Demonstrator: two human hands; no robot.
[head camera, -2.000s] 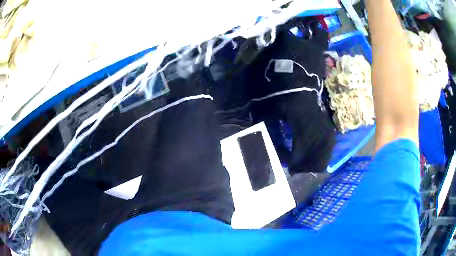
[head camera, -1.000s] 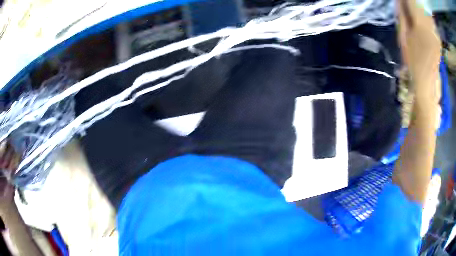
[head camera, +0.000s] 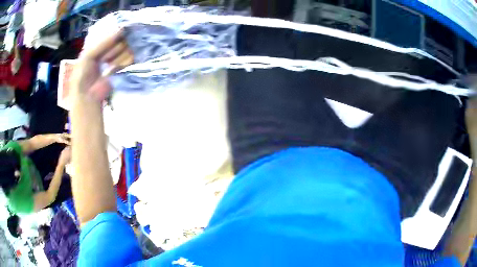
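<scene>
Long white cords (head camera: 272, 63) stretch across above my dark-clothed lap. At their left end lies a loose, wispy lilac-grey tangle (head camera: 180, 44). My left hand (head camera: 107, 60), raised at the upper left, is closed around the cords, palm side partly seen. My right hand (head camera: 469, 86) is at the right edge, cut off and blurred; the cords run nearly straight to it, but its fingers are not clear.
Cream fabric (head camera: 172, 135) lies beside my lap. A white card with a dark rectangle (head camera: 436, 201) is by my right arm. A white triangle (head camera: 349, 113) lies between my thighs. A blue-edged table (head camera: 444, 18) is at top right. A person in green (head camera: 23, 182) is at left.
The view has swung left, bringing my left hand and the cream fabric into fuller view. The cords now run across above the lap, and my right hand has moved to the frame's right edge.
</scene>
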